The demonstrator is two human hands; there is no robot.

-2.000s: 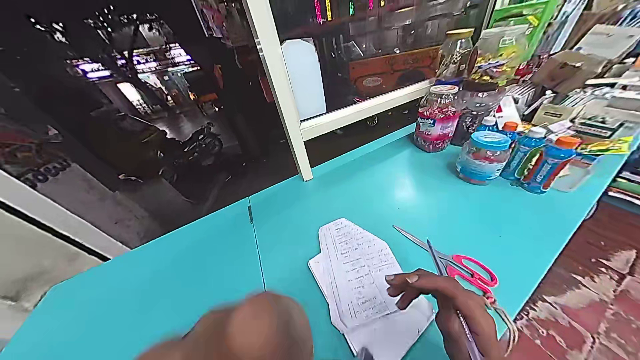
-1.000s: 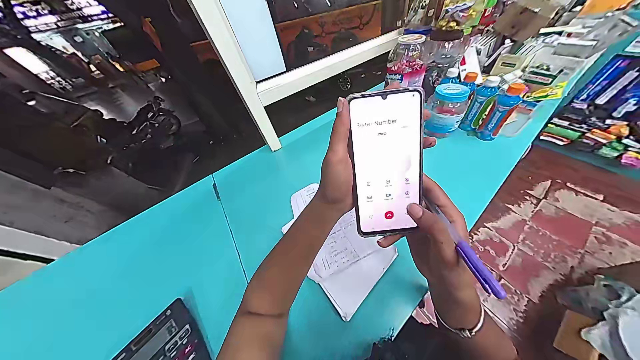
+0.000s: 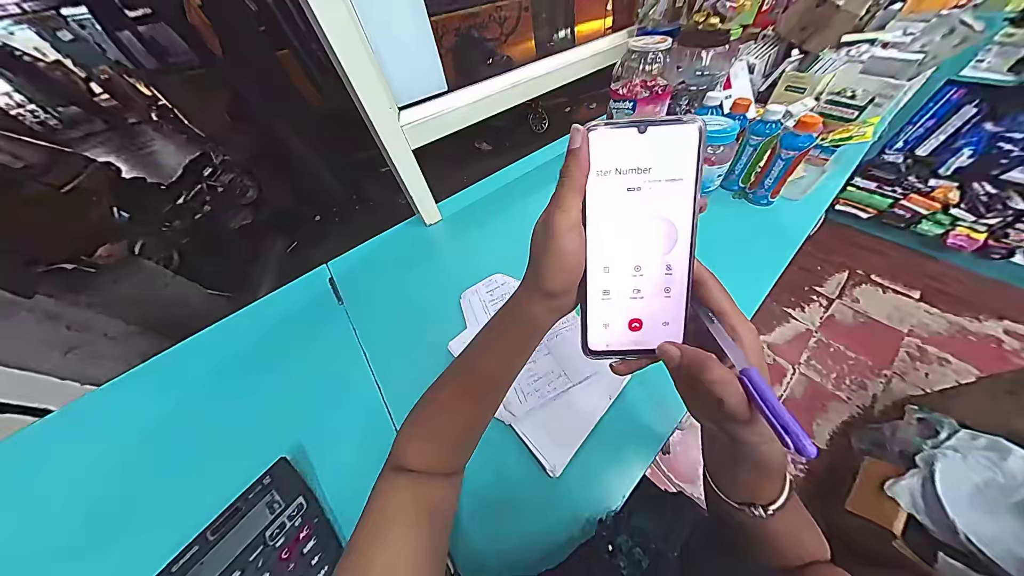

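A smartphone [image 3: 640, 232] with a lit call screen is held upright between both hands over the counter. My left hand [image 3: 560, 232] grips its left edge, the thumb along the side. My right hand [image 3: 712, 376] supports the lower right corner, thumb at the bottom edge, and also holds a pen with a purple cap [image 3: 772, 412] against the palm. Beneath the left forearm, sheets of handwritten paper [image 3: 560, 400] lie on the turquoise counter [image 3: 256, 408], partly hidden by the arm and phone. A black calculator [image 3: 264, 528] lies at the lower left.
Plastic jars [image 3: 642, 76] and several blue drink bottles [image 3: 780, 160] stand at the counter's far right. A white window frame [image 3: 512, 76] rises behind the counter. Packets fill a shelf [image 3: 928, 208] at the right, above a worn tiled floor [image 3: 864, 320]. A plastic bag [image 3: 960, 480] sits lower right.
Two seconds ago the right hand was by the paper and scissors, with no phone visible. One second ago both hands held the phone; it now appears slightly nearer the view's upper right.
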